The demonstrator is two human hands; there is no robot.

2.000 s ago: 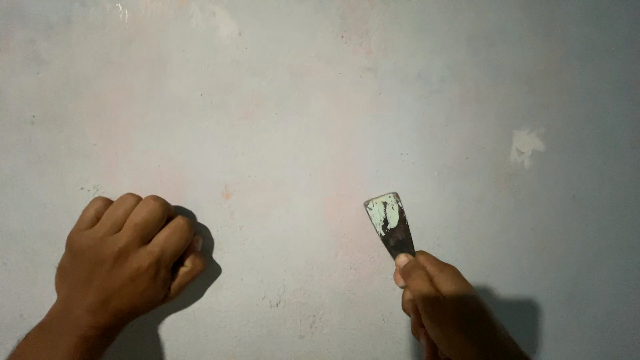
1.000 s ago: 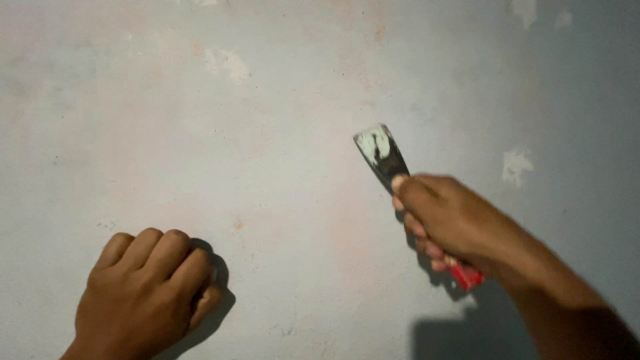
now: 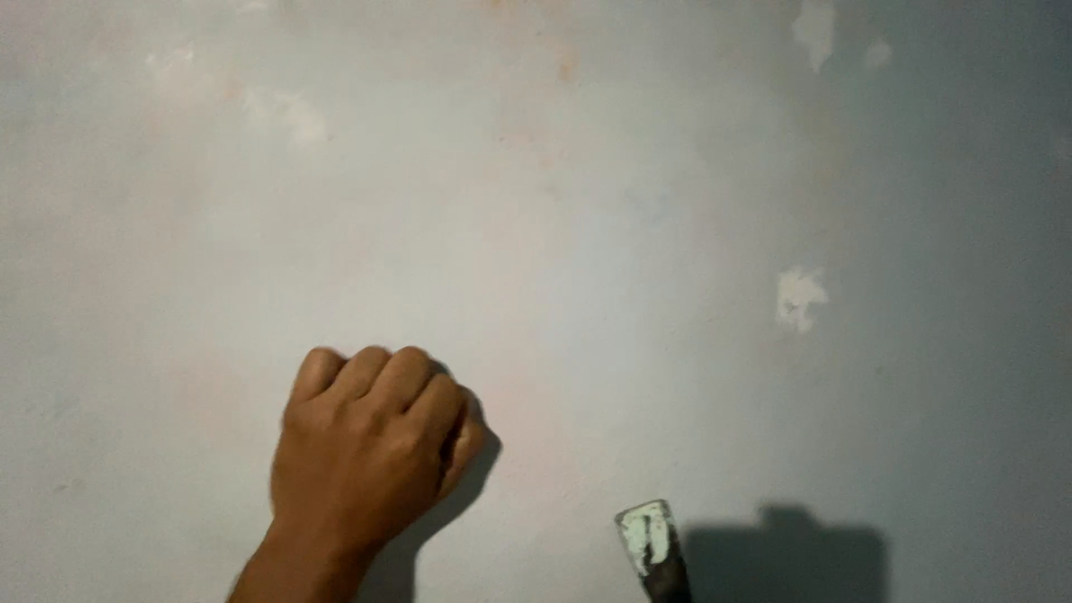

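Curled into a fist, my left hand (image 3: 373,435) rests against or close to a painted wall (image 3: 536,251), left of the middle and low in the view. What the curled fingers may enclose is hidden. At the bottom edge, right of the middle, the metal blade of a putty knife (image 3: 653,540) points upward, with pale green paint or filler residue on its tip. The knife's handle and my right hand are below the view.
The wall has a pale chipped patch (image 3: 801,298) on the right and another chipped patch (image 3: 815,33) near the top. Faint orange and pinkish stains mark its surface. A dark squarish shadow (image 3: 787,561) falls at the lower right.
My left fist has moved right across the wall. The putty knife, seen in my right hand in both earlier frames, has dropped to the bottom edge, and that hand has left the view.
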